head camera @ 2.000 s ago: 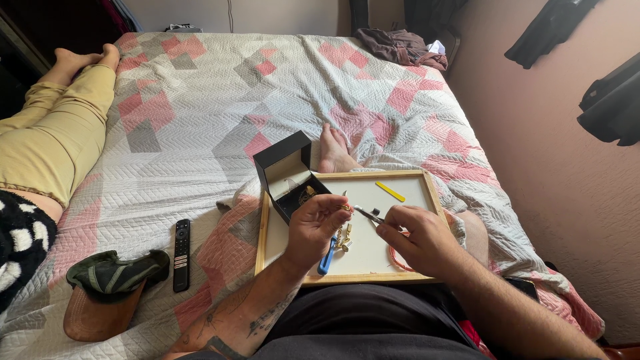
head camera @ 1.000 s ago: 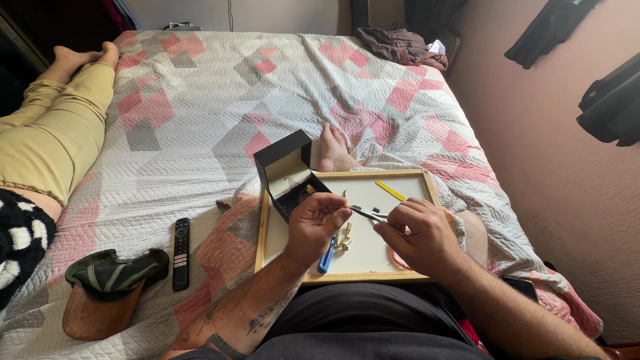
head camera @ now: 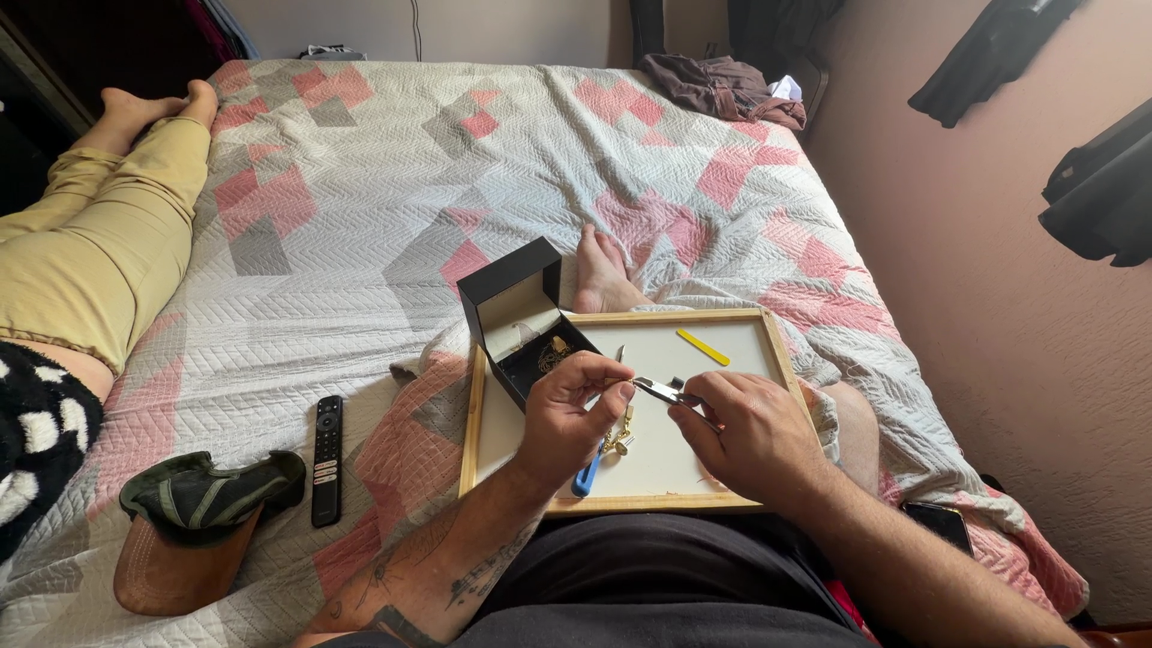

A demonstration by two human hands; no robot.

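Observation:
My left hand (head camera: 576,409) pinches something tiny between thumb and fingertips, too small to identify. My right hand (head camera: 751,432) grips small pliers (head camera: 661,390), whose jaws meet the left fingertips. Below my hands is a white board with a wooden frame (head camera: 621,502). Gold-coloured jewelry pieces (head camera: 621,441) lie on it beside a blue-handled tool (head camera: 587,477), partly behind my left hand. An open black box (head camera: 508,270) at the board's upper left holds a gold-coloured chain (head camera: 553,353). A yellow stick (head camera: 703,346) lies near the far edge, and a small dark piece (head camera: 677,382) is behind the pliers.
The board rests over my legs on a patchwork quilt (head camera: 360,225). To the left lie a remote control (head camera: 328,461), a cap (head camera: 193,522) and another person's legs (head camera: 117,225). A phone (head camera: 938,526) is at the right; crumpled clothing (head camera: 720,87) lies at the far corner.

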